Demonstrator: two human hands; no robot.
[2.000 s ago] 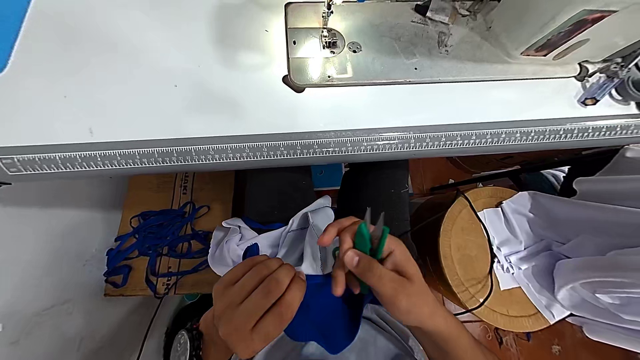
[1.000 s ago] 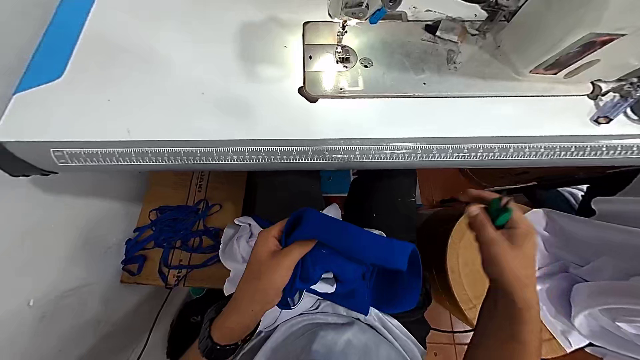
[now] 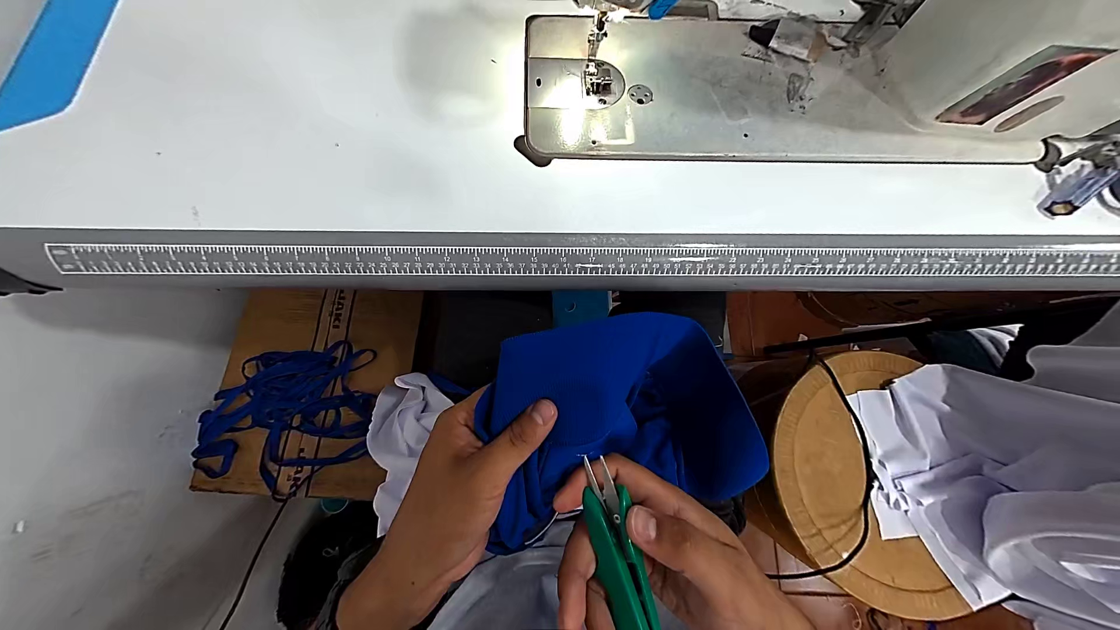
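My left hand (image 3: 477,481) grips a blue fabric piece (image 3: 569,376), thumb on top, below the table's front edge. The cloth is folded over into a wide curved band at the right. In my right hand (image 3: 674,542) are green-handled thread snips (image 3: 617,542), their two blade tips slightly apart and at a small white thread on the blue cloth. White fabric (image 3: 407,437) hangs at the left of my left hand. The lower part of the blue cloth is partly hidden by my hands.
A sewing machine (image 3: 744,96) is set in the white table (image 3: 262,122), whose front edge bears a ruler strip (image 3: 437,261). Blue cord (image 3: 297,402) lies on cardboard (image 3: 254,324) at lower left. White cloth (image 3: 954,464) drapes over a round brown drum (image 3: 814,437) at right, crossed by a black cable (image 3: 866,490).
My right hand has come from the drum at the right to the blue cloth with the snips. The blue cloth, bunched low two seconds ago, is now spread higher in my left hand.
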